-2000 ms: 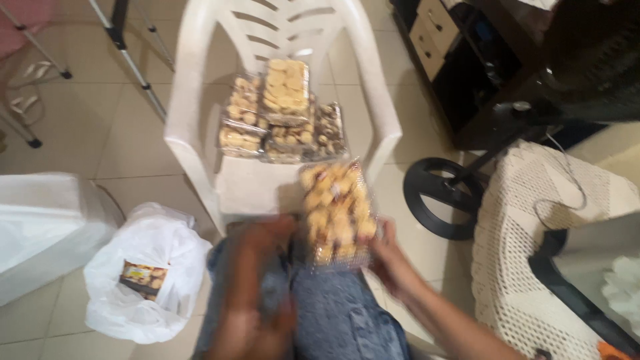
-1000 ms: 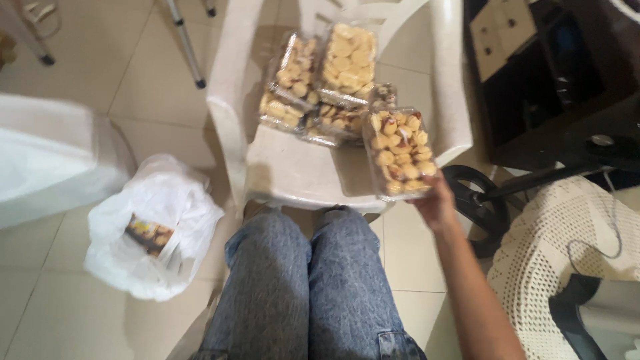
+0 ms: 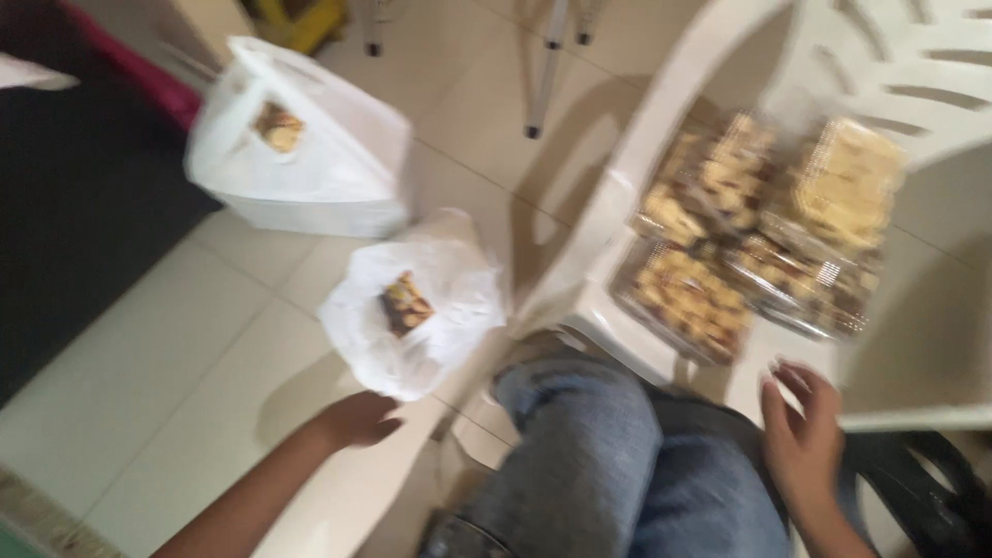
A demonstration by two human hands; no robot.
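Several clear plastic boxes of cookies (image 3: 686, 298) lie stacked and side by side on the seat of a white plastic chair (image 3: 612, 310). One upper box holds paler, flat pieces (image 3: 849, 182). My right hand (image 3: 802, 434) hovers over the seat's front edge, close to the boxes, fingers apart and holding nothing. My left hand (image 3: 360, 418) is at the near edge of an open white plastic bag (image 3: 457, 302), its fingers blurred; whether it touches the bag I cannot tell. Inside the bag shows a packet with a cookie picture (image 3: 406, 304).
A white container (image 3: 310, 205) with white plastic over it and another printed packet (image 3: 279, 128) stands behind the bag. Metal stand legs (image 3: 545, 70) rest on the tiled floor beyond. My jeans-covered knees (image 3: 581, 411) are between bag and chair. A dark surface (image 3: 70, 201) lies at left.
The box of cookies held in my right hand one second ago has been let go; a similar box lies at the seat's front left. My left hand has come into view by the bag. The view has swung left.
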